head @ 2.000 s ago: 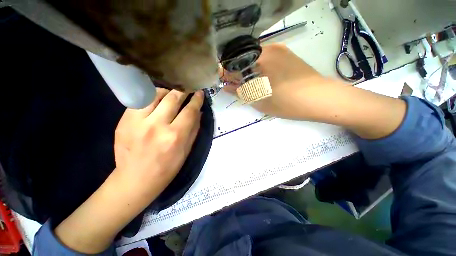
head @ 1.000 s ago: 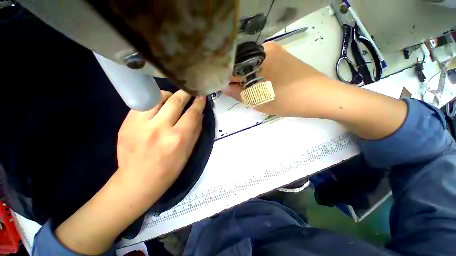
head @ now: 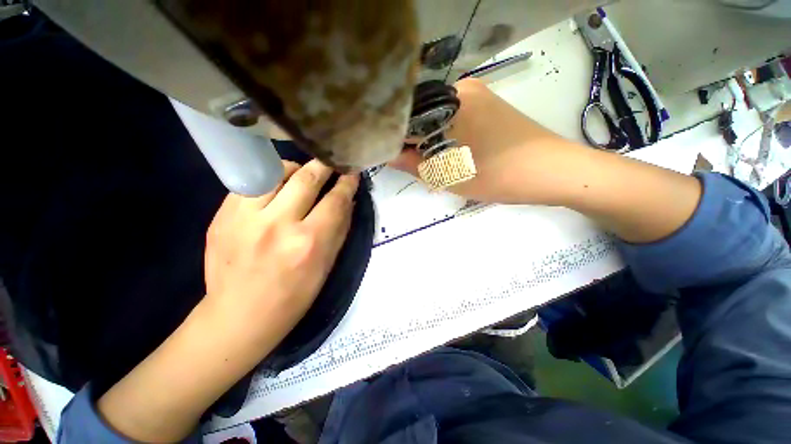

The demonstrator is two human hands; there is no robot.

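A dark fabric piece (head: 113, 225) covers the left of the table, its curved edge running under my left hand. My left hand (head: 273, 238) lies flat on the fabric, fingertips at the edge near the needle area and partly hidden by the machine head (head: 347, 78). My right hand (head: 490, 152) is behind the cream ribbed tension knob (head: 448, 167); its fingers are mostly hidden by the knob and machine head, so what it holds cannot be seen. Small metal parts (head: 373, 171) show between the hands. A smooth white lever (head: 232, 152) hangs over my left fingers.
Black-handled scissors (head: 621, 100) lie at the upper right beside a white-blue stick (head: 637, 61). A thin dark pointed tool (head: 494, 66) lies behind my right hand. A printed ruler (head: 451, 299) runs along the table's front edge. A red basket (head: 13, 403) is at far left.
The view has shifted a little, so the machine head and tension knob sit further right. Both hands stay in nearly the same places, with the fabric edge still under my left hand.
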